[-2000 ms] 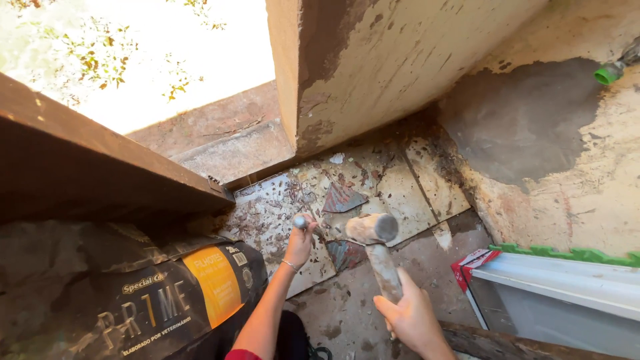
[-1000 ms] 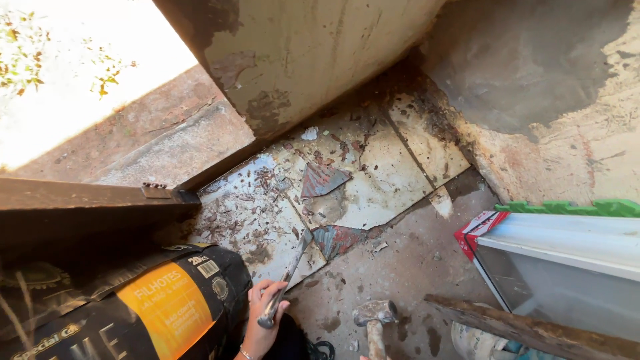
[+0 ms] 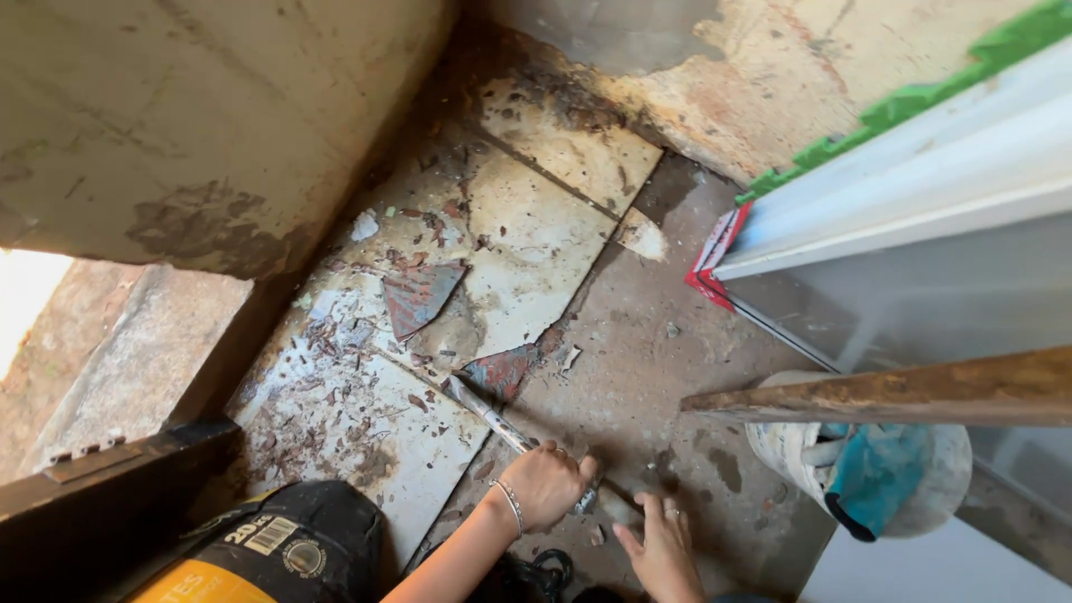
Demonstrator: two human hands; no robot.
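Note:
My left hand (image 3: pixel 548 486), with a bracelet at the wrist, is closed around a long metal chisel (image 3: pixel 494 416). The chisel's tip meets the broken tile edge beside a reddish-grey exposed patch (image 3: pixel 500 371). My right hand (image 3: pixel 662 544) is just to the right, thumb and fingers apart, close to a blurred handle-like piece (image 3: pixel 620 505), probably of the hammer; its head cannot be made out. Cream floor tiles (image 3: pixel 536 243) lie ahead, dirty and cracked, with a loose triangular tile shard (image 3: pixel 421 297) on them. Chips and dry debris cover the left tile (image 3: pixel 335 435).
A black and yellow bag (image 3: pixel 293 544) stands at lower left, by a dark frame (image 3: pixel 117 477). On the right are a white framed panel (image 3: pixel 888 226), a wooden plank (image 3: pixel 879 398) and a white bucket (image 3: pixel 942 477) with a teal glove (image 3: pixel 879 473). Stained walls (image 3: pixel 167 126) close the corner.
My left hand keeps the chisel, its tip still by the exposed patch. The hammer, plainly seen in my right hand two seconds ago, is now mostly unseen, and that hand's fingers are apart.

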